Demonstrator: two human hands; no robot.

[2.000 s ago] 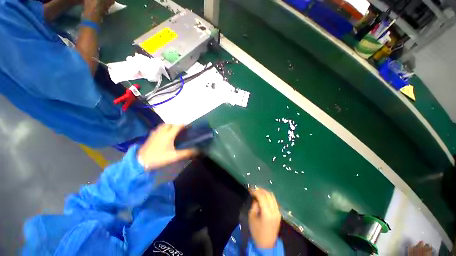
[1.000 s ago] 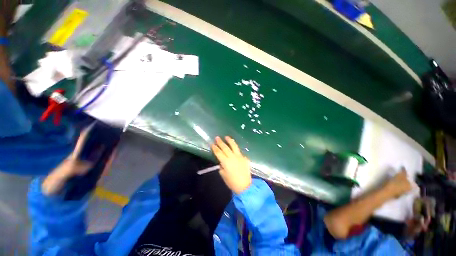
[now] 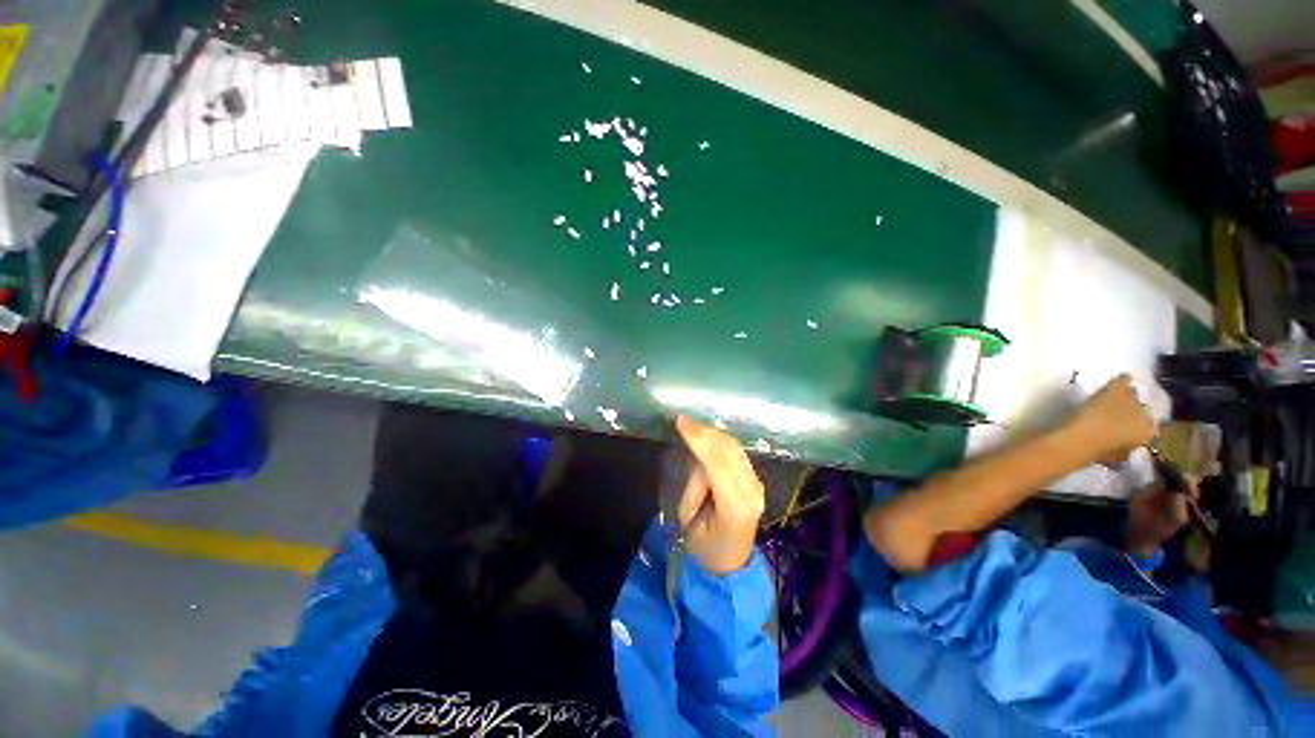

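Observation:
My right hand [image 3: 721,498] is at the bench's front edge, fingers bent together around a thin tool [image 3: 675,570], perhaps tweezers, which shows faintly below the fingers. My left hand is not in view; only its blue sleeve [image 3: 329,620] shows at the lower left. Small white pieces [image 3: 636,173] lie scattered on the green mat [image 3: 476,144], beyond my right hand. A few more white pieces [image 3: 609,420] lie at the mat's front edge, left of the hand. A clear shiny sheet [image 3: 433,281] lies on the mat, partly lost in glare.
A wire spool [image 3: 958,372] stands on the mat at the right. A person's forearm [image 3: 995,483] reaches over a white sheet [image 3: 1074,310] beyond it. White papers [image 3: 217,267] with dark bits and a blue cable [image 3: 101,267] lie left. Another blue-clothed person [image 3: 108,433] is at far left.
The view has swung right, so the metal box has mostly left it. My right hand has turned fingers-up at the edge. My left hand, seen two seconds ago with a dark blue object, is out of view.

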